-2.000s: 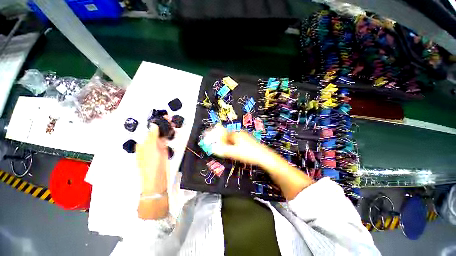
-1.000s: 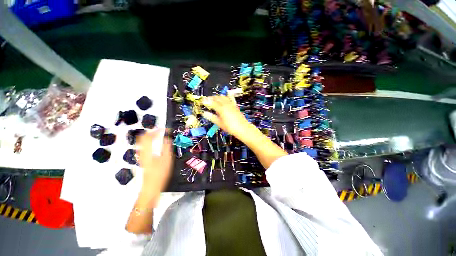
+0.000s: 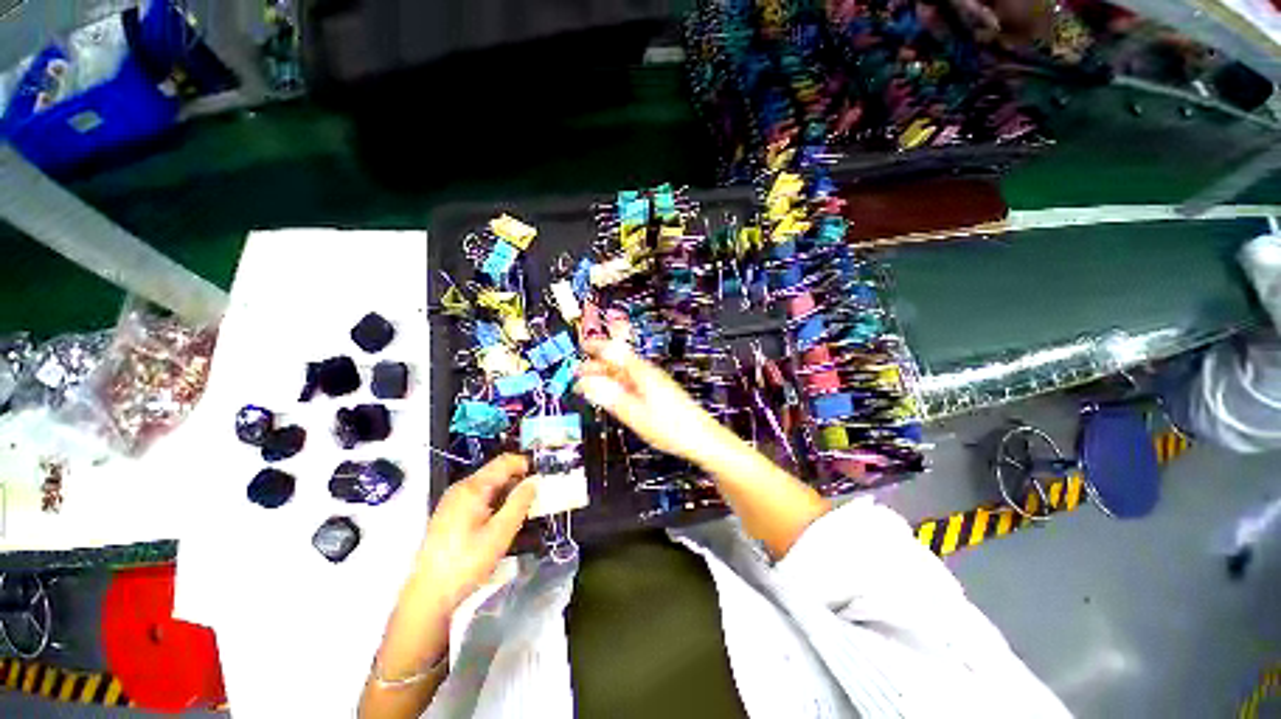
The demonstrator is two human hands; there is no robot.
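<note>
My left hand (image 3: 475,531) holds a clipped housing (image 3: 558,464) over the front of the black tray (image 3: 471,232); a teal clip is on its far side and a white one on its near side, with wire handles sticking out. My right hand (image 3: 644,405) is over the tray, its fingertips by a pink binder clip (image 3: 601,326); whether it grips anything is unclear. Loose binder clips (image 3: 502,312) lie heaped in the tray's left part. Clipped housings (image 3: 818,351) stand in tight rows at its right. Several black housings (image 3: 372,333) lie apart on the white sheet (image 3: 302,274).
Copper-coloured parts in clear bags (image 3: 155,368) lie far left. A second group of multicoloured clipped pieces (image 3: 899,70) is at the back right, a brown board (image 3: 927,208) in front of it. A blue bin (image 3: 92,120) is upper left. Red (image 3: 148,639) and blue (image 3: 1120,461) stools stand below the bench.
My left hand has moved from the black housings on the white sheet to the tray and now holds a clipped housing. My right hand has moved nearer the tray's middle. The view has shifted.
</note>
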